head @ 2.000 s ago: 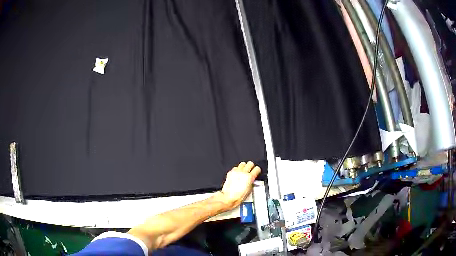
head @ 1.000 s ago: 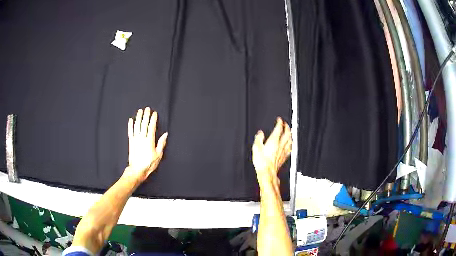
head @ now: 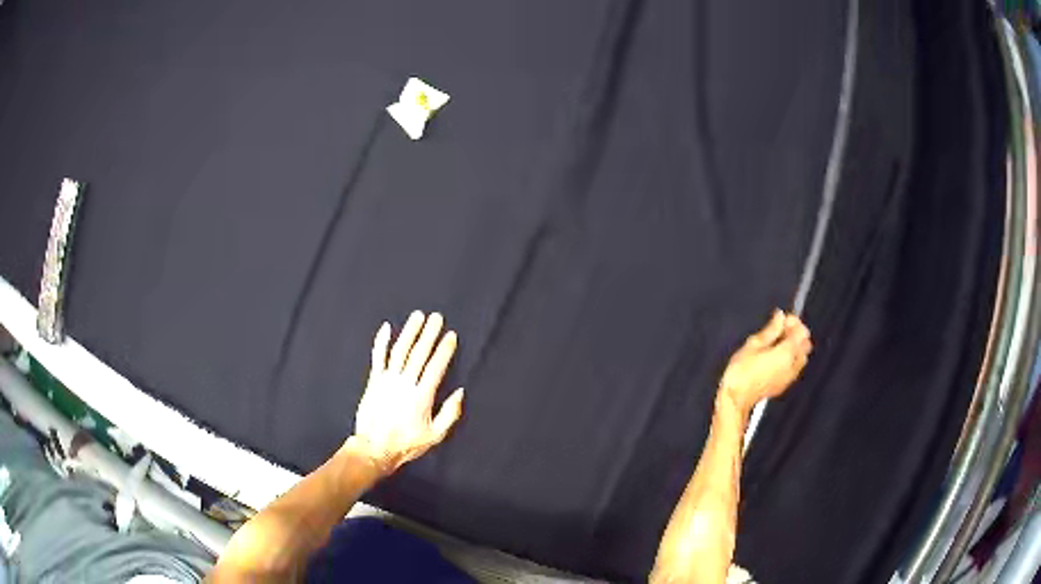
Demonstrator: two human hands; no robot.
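Black fabric [head: 548, 331] covers the table, with several soft creases running up it. My left hand [head: 409, 399] lies flat on it, palm down, fingers spread and empty. My right hand [head: 776, 356] is at the long thin silver track [head: 834, 171] that crosses the fabric; its fingers are curled over the track line. Whether they pinch fabric or the track is hidden. A small white ticket with a yellow mark [head: 418, 107] lies on the fabric above my left hand. A narrow mottled cloth weight [head: 57, 262] lies near the table's left edge.
The pale table edge [head: 171, 439] runs down from the left. Shiny metal tubes [head: 991, 399] curve along the right side. At the lower left are a grey rail [head: 171, 510], grey-green cloth that may be clothing, and green floor with scraps.
The view has shifted, so the ticket, weight and track appear further right. My left hand remains flat on the fabric. My right hand's fingers have curled in at the track.
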